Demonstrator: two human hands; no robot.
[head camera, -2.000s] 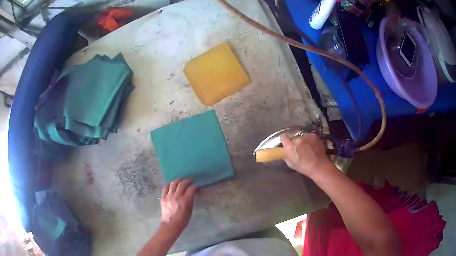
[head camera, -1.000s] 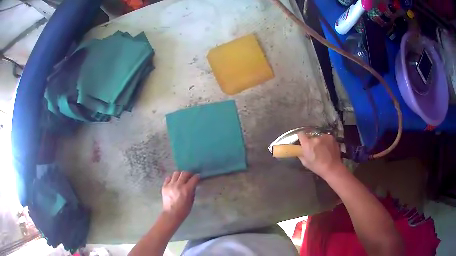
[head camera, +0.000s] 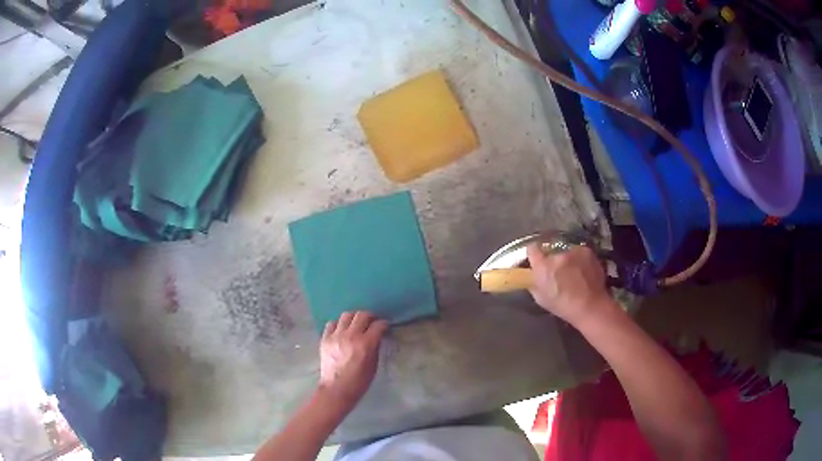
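A teal-green fabric piece (head camera: 364, 257) lies flat in front of me, roughly square. My left hand (head camera: 351, 353) rests with its fingertips on the piece's near edge; whether it pinches the cloth is hidden. My right hand (head camera: 568, 279) is closed on the pale wooden handle of the steam iron (head camera: 505, 261). The iron stands on the table to the right of the piece, its silver tip pointing left, not touching the fabric. The yellow-tan template (head camera: 418, 125) lies flat beyond the piece, apart from it.
A loose green fabric stack (head camera: 176, 162) is at far left, a darker pile (head camera: 106, 387) at near left. A blue padded roll (head camera: 54, 180) lines the left edge. A hose (head camera: 671, 140) loops to the iron. A purple basin (head camera: 766, 171) is at right, red fabric (head camera: 667, 405) at near right.
My left hand has shifted a little right along the near edge of the piece. The right hand stays on the iron beside the piece. The camera view has shifted slightly.
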